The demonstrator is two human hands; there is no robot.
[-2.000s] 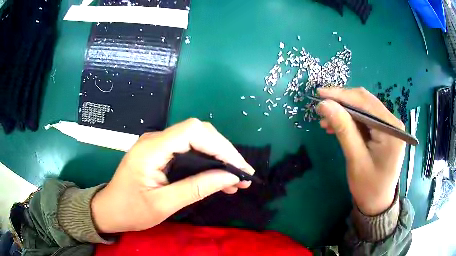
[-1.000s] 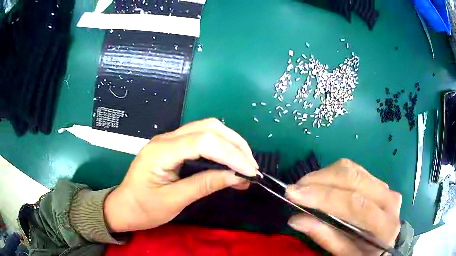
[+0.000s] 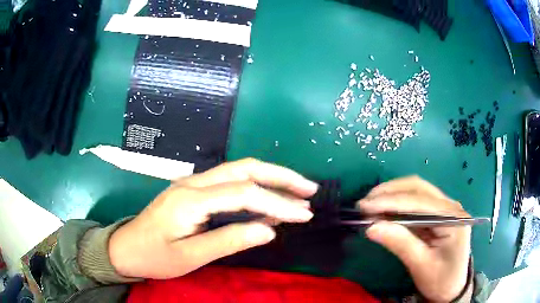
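Observation:
My left hand (image 3: 207, 222) lies over the bunched black ribbed strip (image 3: 328, 237), with dark material under its palm and fingers. The fingers are a little apart; whether they grip the strip is hidden. My right hand (image 3: 417, 237) holds slim metal tweezers (image 3: 432, 219) nearly level, the tips pointing left at the black strip. The tips are blurred against the dark strip, and I cannot tell whether they hold a piece. A loose pile of tiny silver-white pieces (image 3: 402, 109) lies above the right hand.
A shiny black board (image 3: 177, 109) with white tape bands (image 3: 177, 28) and a small grid of pieces (image 3: 142, 137) lies upper left. Black ribbed heaps lie far left (image 3: 50, 77) and at the top right (image 3: 417, 12). Tiny black pieces (image 3: 468, 131), a thin white strip (image 3: 498, 183) and a blue bag (image 3: 512, 18) are at right.
The tweezers moved from the silver-white pile down to my left fingertips, then a little away to the right and nearly level. My left fingers have spread from their pinch on the strip.

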